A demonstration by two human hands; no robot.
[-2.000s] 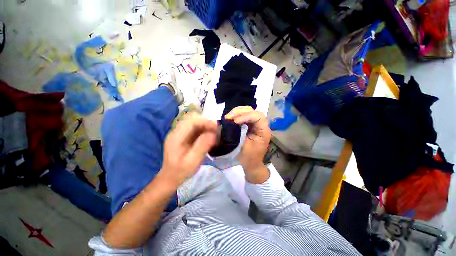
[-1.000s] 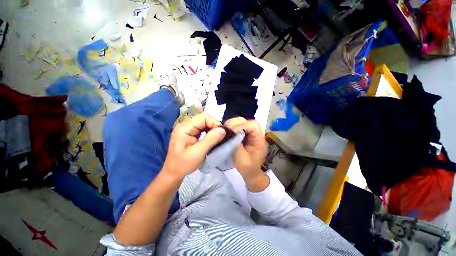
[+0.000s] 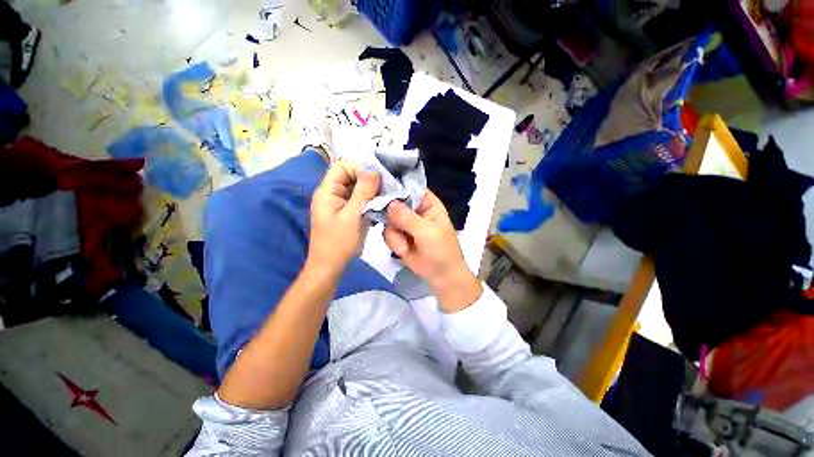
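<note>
A small cuff (image 3: pixel 399 182) with its grey face outward is held between both hands, above the wearer's knee and the near side of the white board. My left hand (image 3: pixel 343 212) pinches its left edge between thumb and fingers. My right hand (image 3: pixel 427 239) pinches its lower right edge. The cuff looks crumpled and partly open at the top. The pile of black cuffs (image 3: pixel 449 147) lies in an overlapping column on the white board (image 3: pixel 500 134). The near end of the pile is partly hidden by my right hand.
Blue crate (image 3: pixel 580 178) with grey-brown cloth stands at the right. Yellow-edged table (image 3: pixel 625 312) holds black garments (image 3: pixel 714 259) and a red bag (image 3: pixel 768 357), with part of a machine (image 3: pixel 741 424) below. Dark red garments (image 3: pixel 107 205) lie left. Scraps (image 3: pixel 156 161) litter the floor.
Both hands have moved up and forward from the lap. The cuff has gone from black outward to grey outward. The view has shifted slightly.
</note>
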